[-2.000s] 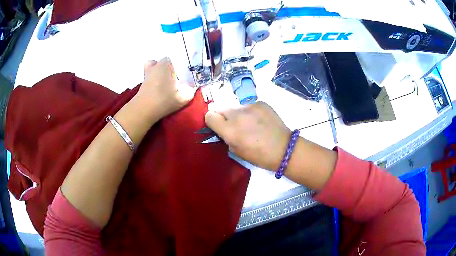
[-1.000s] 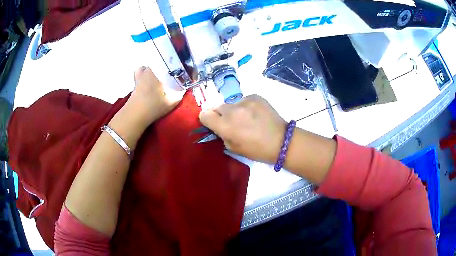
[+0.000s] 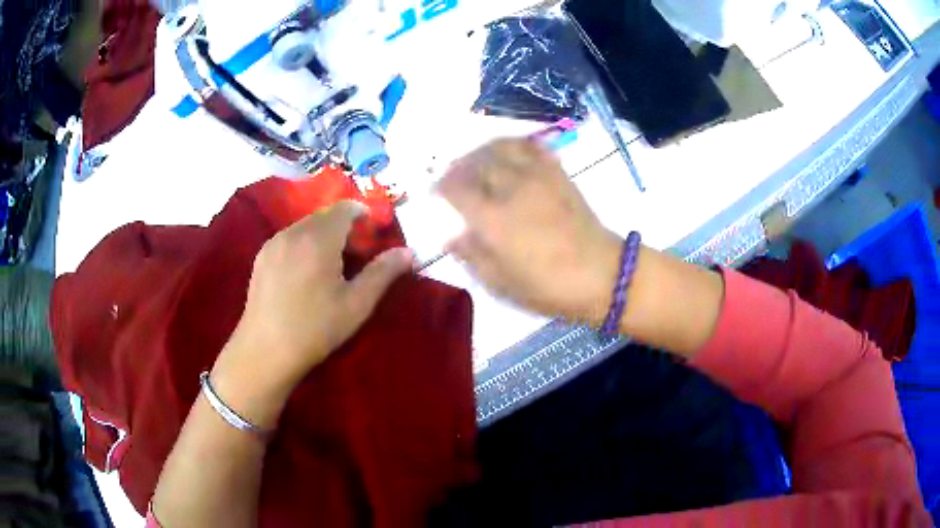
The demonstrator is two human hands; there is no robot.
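The dark red garment [image 3: 402, 402] lies over the left of the table, its edge under the lit presser foot [image 3: 376, 191]. My left hand [image 3: 309, 289] lies on the fabric just below the needle area, thumb and forefinger spread. My right hand [image 3: 531, 232] is motion-blurred, to the right of the presser foot and off the fabric, fingers closed. A thin pointed blade of the snips [image 3: 433, 261] sticks out from it toward my left thumb; the rest is hidden. A pink and turquoise stick [image 3: 557, 132] shows at its upper side; whether it is gripped is unclear.
The white JACK sewing machine head [image 3: 273, 72] stands above. A black plastic packet [image 3: 531, 67], black phone [image 3: 649, 67] and thin metal tool [image 3: 616, 134] lie at the back right. A measuring tape [image 3: 546, 366] follows the front edge. A blue bin [image 3: 912, 268] with red pieces is at the right.
The view has shifted, so the machine sits further left. My left hand has moved back onto the fabric and spread. My right hand has moved off the fabric; the pink stick has come into view.
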